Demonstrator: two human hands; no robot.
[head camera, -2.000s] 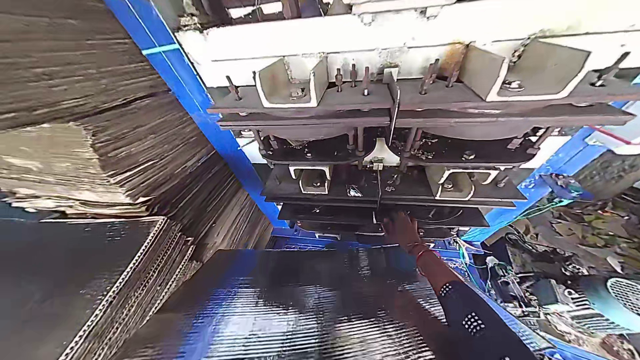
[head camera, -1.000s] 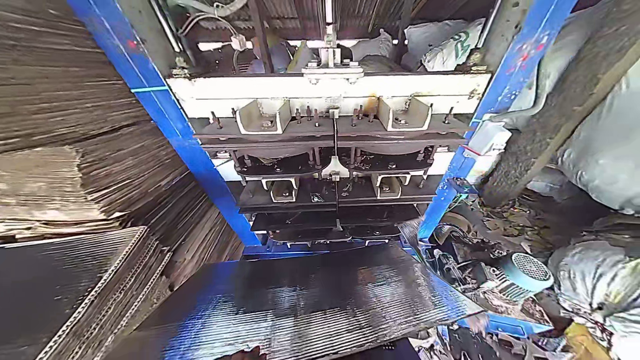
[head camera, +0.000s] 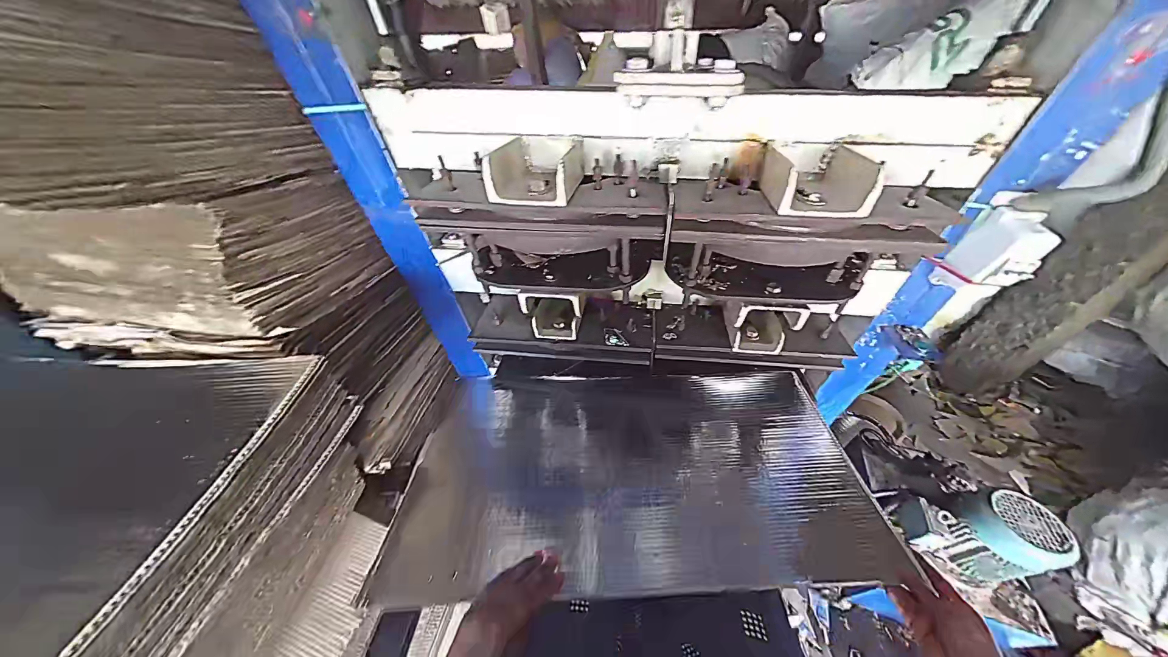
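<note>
A dark, glossy corrugated sheet (head camera: 639, 493) lies below the plates of a press machine (head camera: 675, 201) on a blue frame, its far edge at the lowest plate. My left hand (head camera: 516, 598) is at the near edge of the sheet, left of the middle, with its fingers over the top surface. At the near right corner, my right hand (head camera: 940, 611) grips the sheet's edge. The undersides of both hands are hidden or cut off by the frame.
Stacked corrugated sheets (head camera: 210, 511) and a tall pile of cardboard (head camera: 155, 109) stand at the left. A teal electric motor (head camera: 1022, 534) sits low at the right, near white sacks (head camera: 1131, 538). Blue posts (head camera: 401, 228) flank the press.
Two seconds ago one arm reached to the lower press plates; now both hands are at the sheet's near edge. Since one second ago the sheet has turned straighter toward the press.
</note>
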